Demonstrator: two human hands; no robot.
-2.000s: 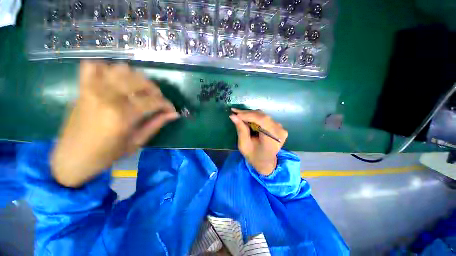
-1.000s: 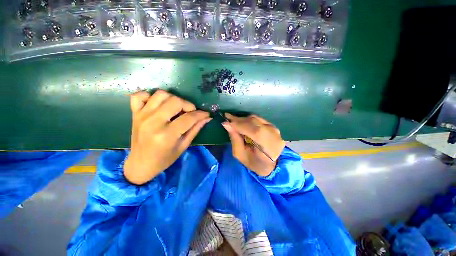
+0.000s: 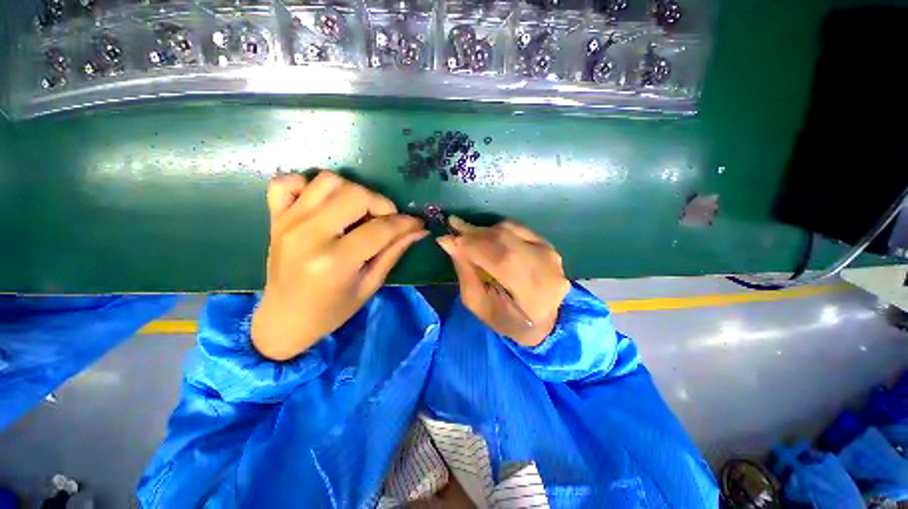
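My left hand [image 3: 329, 254] has its thumb and forefinger pinched on a small shiny metal component [image 3: 434, 212] at their tips, above the green mat. My right hand [image 3: 508, 273] holds the tweezers [image 3: 494, 284] like a pen, close to the component. The tweezers' tip is too small to tell, so contact cannot be told. A loose heap of small black rings [image 3: 445, 156] lies on the mat just beyond both hands. A clear plastic tray [image 3: 329, 84] with dark shiny components in its pockets lies behind the heap.
The green mat [image 3: 129, 229] runs across the bench. A brownish-grey patch [image 3: 700, 210] lies on it at the right. A black equipment box [image 3: 846, 129] with a pale cable [image 3: 864, 247] stands at the right edge. Blue cloth [image 3: 75, 343] shows at lower left.
My left hand has come down from the left and settled beside my right hand, with the component now between them. The view has shifted, with the tray appearing larger and further left.
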